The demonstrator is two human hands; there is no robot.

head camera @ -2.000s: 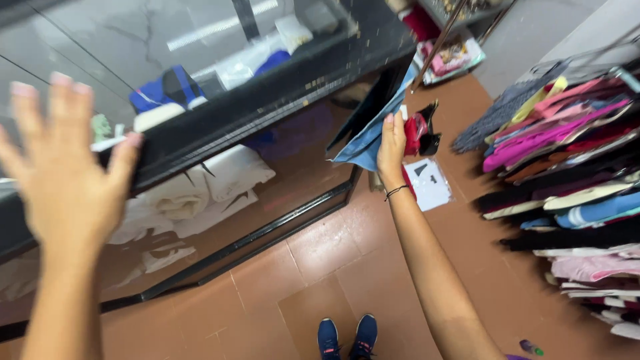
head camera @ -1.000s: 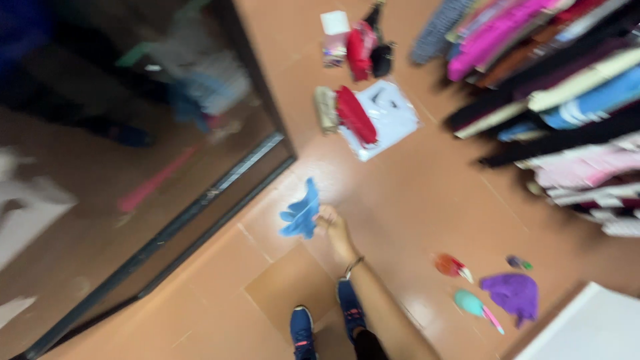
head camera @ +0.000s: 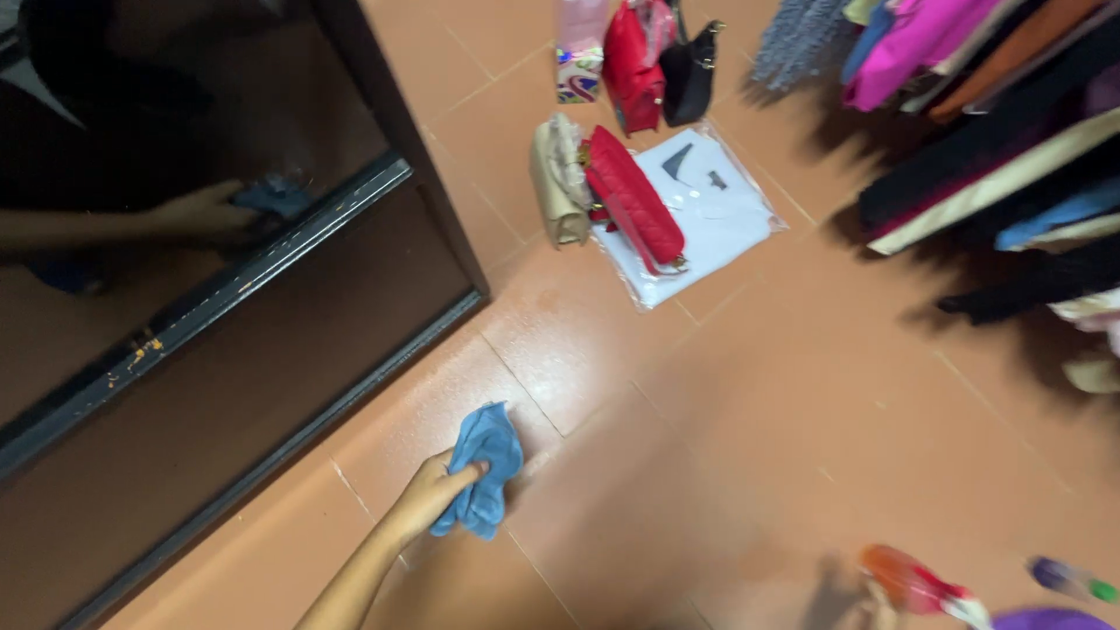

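Note:
A crumpled blue cloth (head camera: 490, 468) is held in my left hand (head camera: 437, 490), thumb on top, above the tiled floor beside the dark cabinet. At the bottom right edge, my right hand (head camera: 878, 605) is only partly in view, its fingers at a small orange-red bottle (head camera: 914, 579) with a white end. This area is blurred, and most of that hand is cut off. The cabinet's dark glass (head camera: 219, 114) at the left reflects an arm and the blue cloth.
A black-framed cabinet (head camera: 262, 420) fills the left. Beyond it, a red quilted handbag (head camera: 637, 197) lies on a bagged white garment (head camera: 726, 227), near a beige handbag (head camera: 557, 179), a red bag (head camera: 632, 70) and a black bag (head camera: 689, 74). Clothes (head camera: 989, 131) hang at right; purple cloth (head camera: 1050, 619) lies lower right.
The blue cloth has passed from my right hand to my left. My right hand has moved to the orange-red bottle, which lay on the floor one second ago. The view has shifted.

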